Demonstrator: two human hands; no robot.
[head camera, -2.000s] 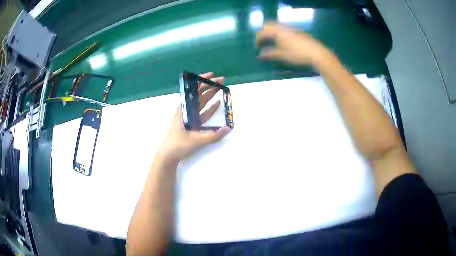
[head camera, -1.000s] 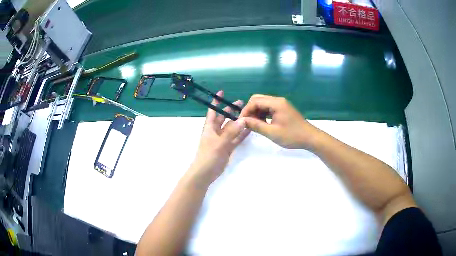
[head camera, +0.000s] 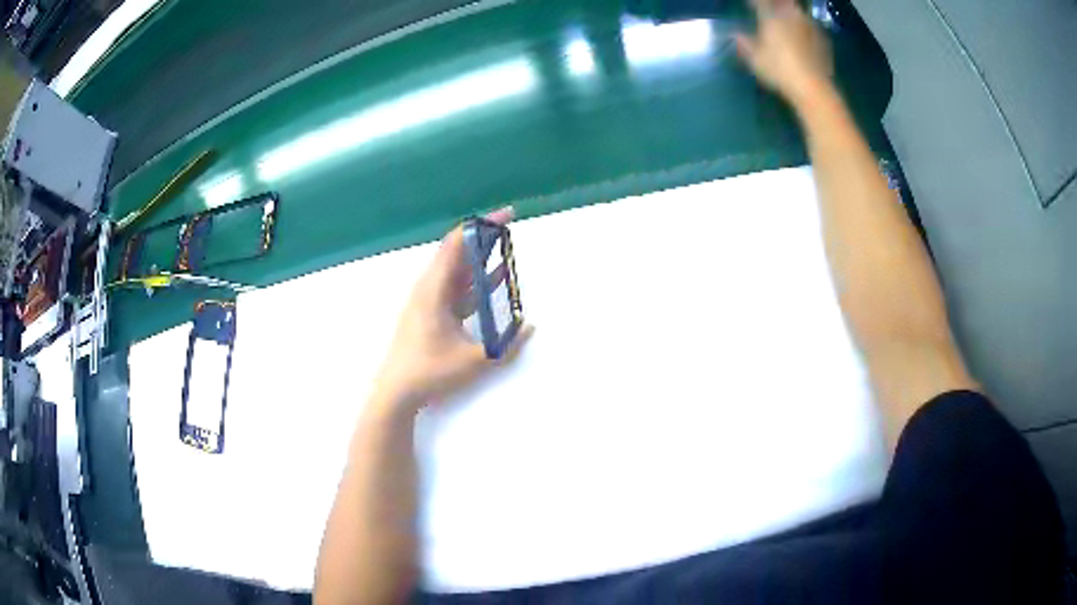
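My left hand (head camera: 443, 325) holds a black phone middle frame (head camera: 494, 287) above the white work sheet, tilted nearly edge-on, fingers behind it. My right hand (head camera: 789, 50) is stretched to the far right over the green belt, at the top edge of the picture. It is blurred and partly cut off, and whether it holds anything does not show. Another frame (head camera: 208, 376) lies alone at the left on the white sheet (head camera: 661, 390).
Two frames, one of them (head camera: 233, 232), lie end to end on the green conveyor belt (head camera: 390, 177) at left. A brassy guide bar (head camera: 171, 189) slants there, near a yellow-tagged cable (head camera: 156, 281). A grey cabinet (head camera: 1004, 236) stands at right.
My hands were together on a frame one second ago; my right hand has since moved away to the far right. The frame in my left hand now stands nearly upright. The view has shifted.
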